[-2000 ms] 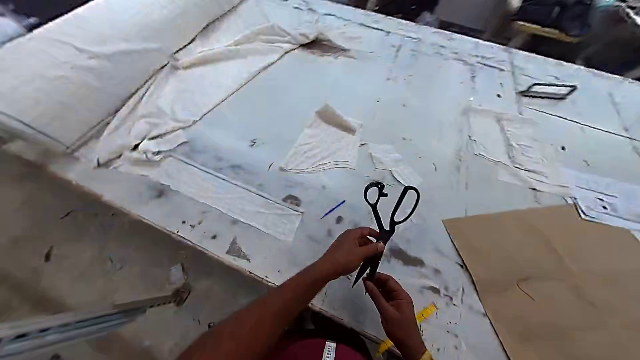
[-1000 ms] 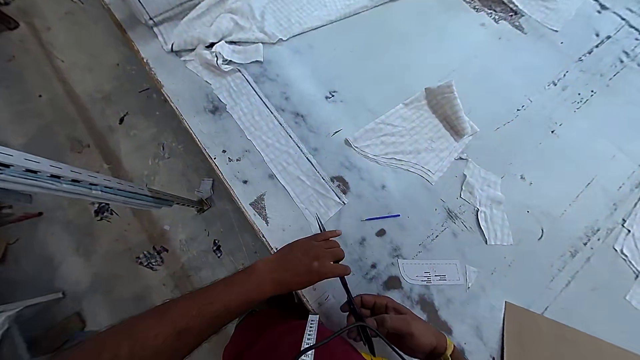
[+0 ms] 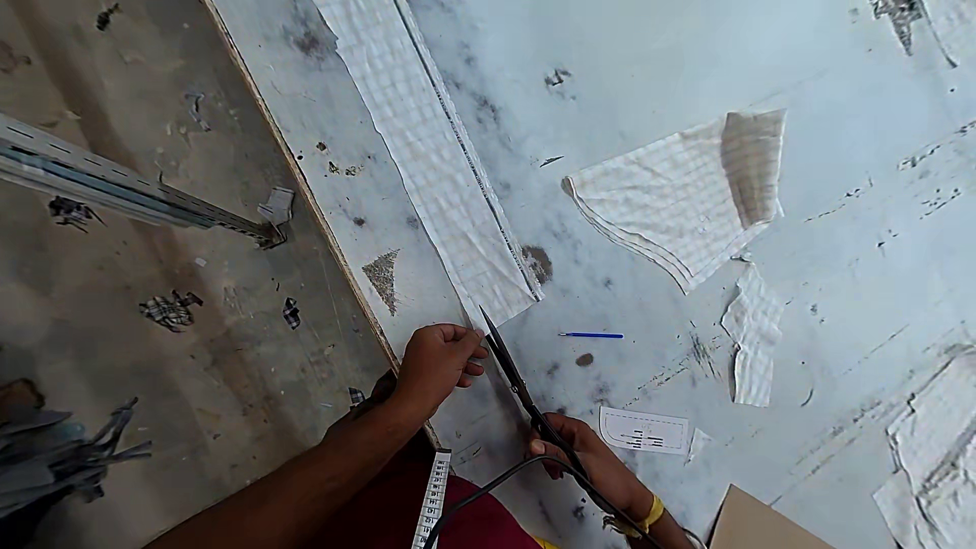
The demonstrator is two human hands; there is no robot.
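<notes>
My right hand [image 3: 583, 457] grips black fabric shears [image 3: 518, 385] near their handles. The blades point up and to the left, their tips at the lower end of a white checked fabric strip [image 3: 450, 168]. My left hand [image 3: 450, 358] pinches the strip's lower left corner, right beside the blade tips. Whether the blades are closed fully on the cloth is hard to tell. To the right of the shears lie a blue pen refill [image 3: 591, 335] and a white paper pattern piece [image 3: 644, 431] bearing writing.
A folded checked fabric piece [image 3: 679, 191] and a small scrap [image 3: 753, 335] lie to the right. Brown card [image 3: 762, 522] is at the lower right. The table edge [image 3: 305, 191] runs diagonally at left, with a metal bar [image 3: 137, 183] beyond. A measuring tape [image 3: 433, 499] hangs at my front.
Two seconds ago both hands held the shears upright; now my left hand is off them and on the strip's corner. The shear tips have come to the strip's end. The view has moved closer.
</notes>
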